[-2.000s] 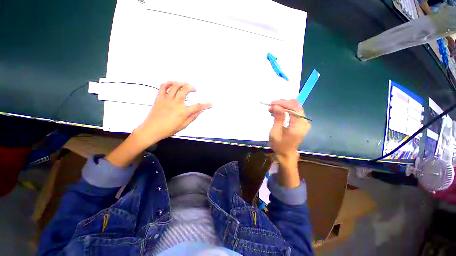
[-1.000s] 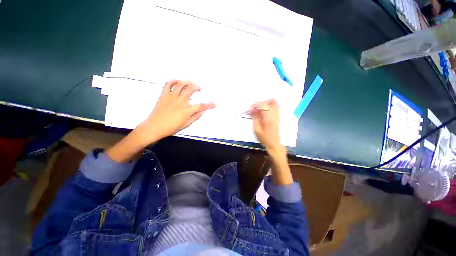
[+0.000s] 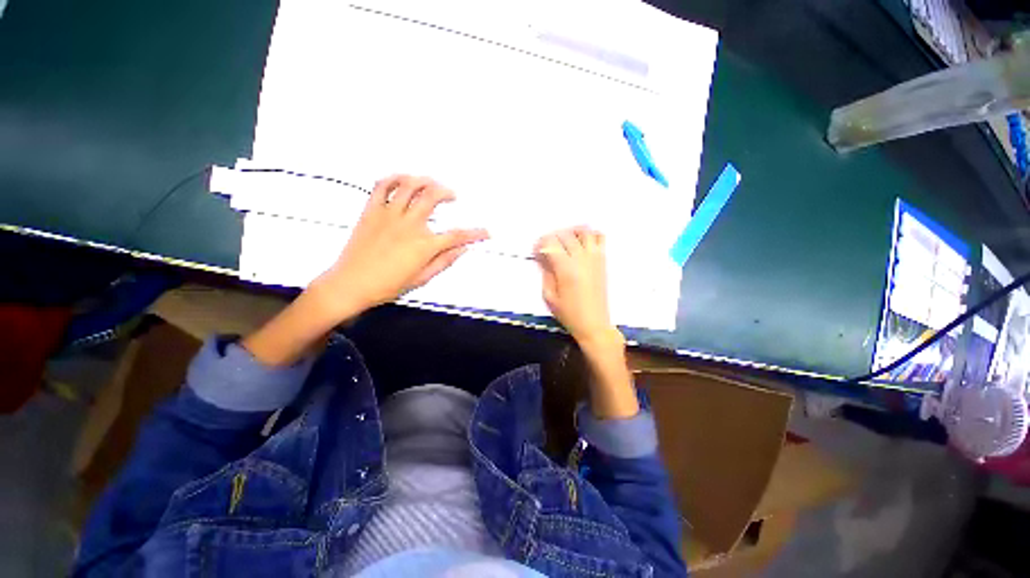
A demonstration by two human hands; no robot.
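A white paper sheet (image 3: 508, 124) lies on the green bench. A white strip (image 3: 232, 186) with a tabbed end sticks out past the sheet's left edge. A thin dark wire (image 3: 305, 176) runs from the bench over the strip towards my left hand. My left hand (image 3: 401, 243) lies flat on the sheet, thumb and fingers apart, holding nothing visible. My right hand (image 3: 574, 277) is on the sheet to its right, fingers curled together; a thin dark line meets its fingertips, but what they pinch is too small to tell. A blue slim tool (image 3: 645, 154) lies on the sheet.
A light-blue bar (image 3: 706, 215) lies at the sheet's right edge on the green bench (image 3: 791, 254). A long translucent piece (image 3: 926, 107) is at the upper right. Posted sheets (image 3: 926, 282), a black cable and a small white fan (image 3: 985, 420) are at right. Cardboard (image 3: 717, 452) is below.
My right hand has moved left across the sheet, towards my left hand, and turned fingers-down. The thin stick seen in it earlier no longer shows clearly. My left hand has stayed in place.
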